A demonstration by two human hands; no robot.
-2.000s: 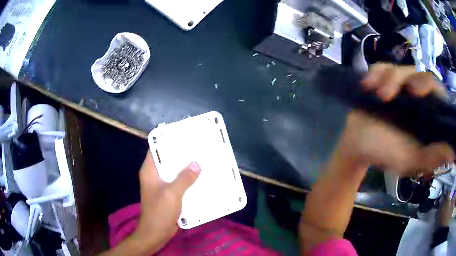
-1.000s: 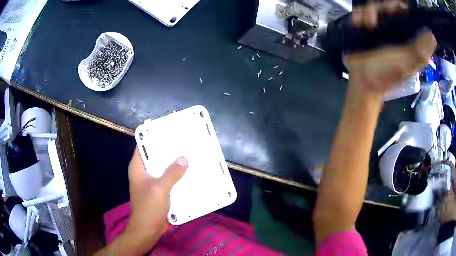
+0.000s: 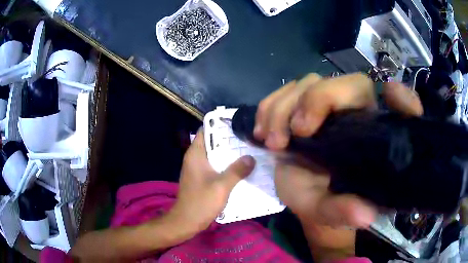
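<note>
My left hand (image 3: 205, 177) holds a white plastic panel (image 3: 244, 198) over my lap, with the thumb on its face. My right hand (image 3: 318, 138) is wrapped around a thick black electric screwdriver (image 3: 395, 154), slightly blurred. The screwdriver's front end is over the panel's upper part, near a corner; its bit and any contact point are hidden. A white screw dish (image 3: 223, 23) full of small silver screws (image 3: 191, 32) sits on the bench beyond the panel.
The dark bench top (image 3: 267, 67) has a pale edge strip (image 3: 154, 86). A silver-grey metal box (image 3: 382, 41) stands back right. Another white panel (image 3: 274, 5) lies at the top. At left, a carton (image 3: 95, 128) holds white units with black parts (image 3: 38, 123). A round housing shows at lower right (image 3: 436, 231).
My right hand has brought the screwdriver from the right side to over the panel. The view has shifted, so the dish and metal box sit further right in the picture.
</note>
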